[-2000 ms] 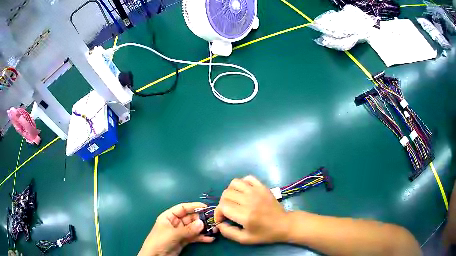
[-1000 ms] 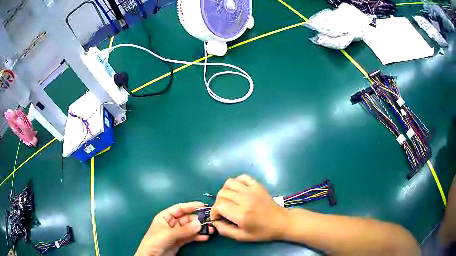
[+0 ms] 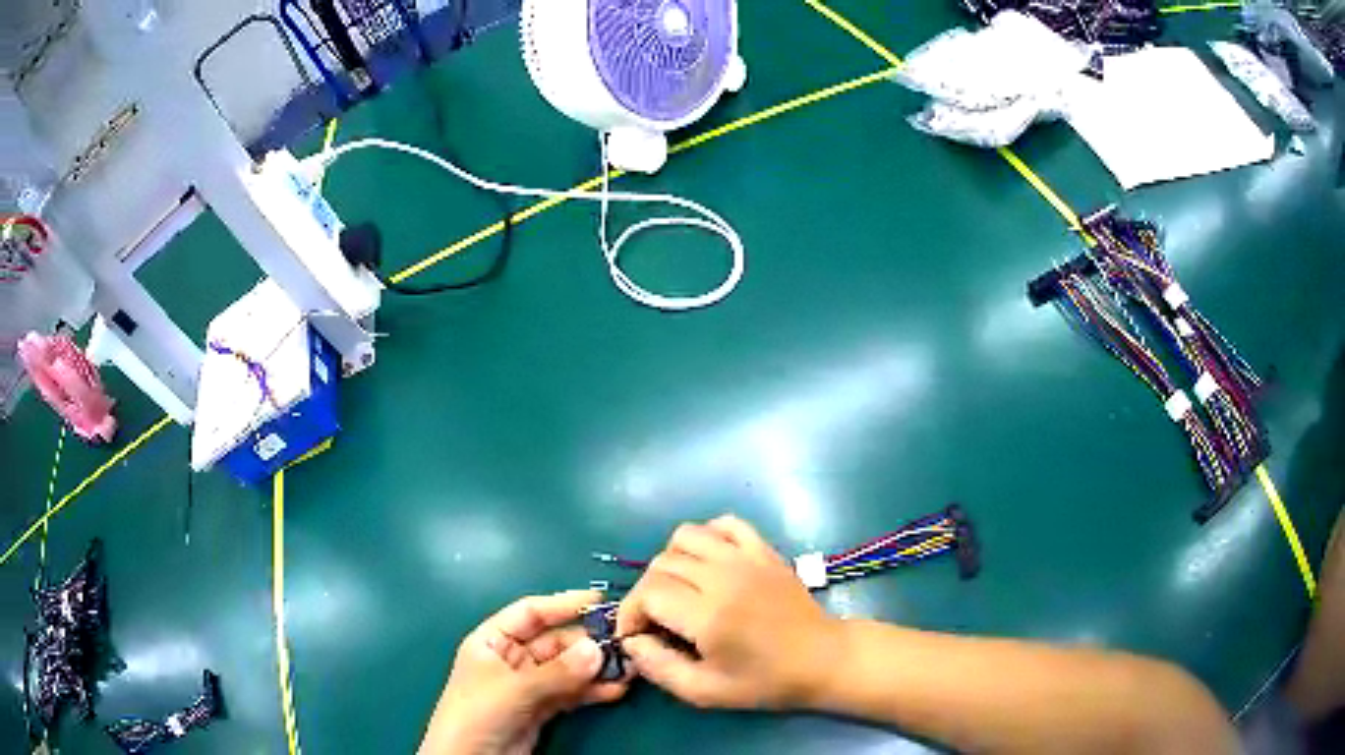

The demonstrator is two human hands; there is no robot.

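Observation:
My left hand (image 3: pixel 519 667) holds a small black connector housing (image 3: pixel 606 643) between thumb and fingers at the bottom centre. My right hand (image 3: pixel 723 620) is against the housing's right side, its fingertips pinched on thin wires there; the exact grip is partly hidden. The wire harness (image 3: pixel 892 550) comes out from behind my right hand, with a white band (image 3: pixel 810 569) and a dark far-end connector (image 3: pixel 966 541) on the mat. A few loose wire ends (image 3: pixel 608 561) stick out above my left fingers.
Parallel harness bundles (image 3: pixel 1165 354) lie at the right yellow line. A dark harness heap (image 3: pixel 67 637) and a small bundle (image 3: pixel 170 723) lie at lower left. Blue box (image 3: pixel 280 438), pink fan (image 3: pixel 68 387), desk fan (image 3: pixel 637 67) with white cord, plastic bags (image 3: pixel 996 74) and white sheet (image 3: pixel 1173 115) stand or lie farther off.
The harness's far end has swung slightly up and left since one second ago. The loose wire ends above my left hand show more clearly. Both hands stay together at the housing.

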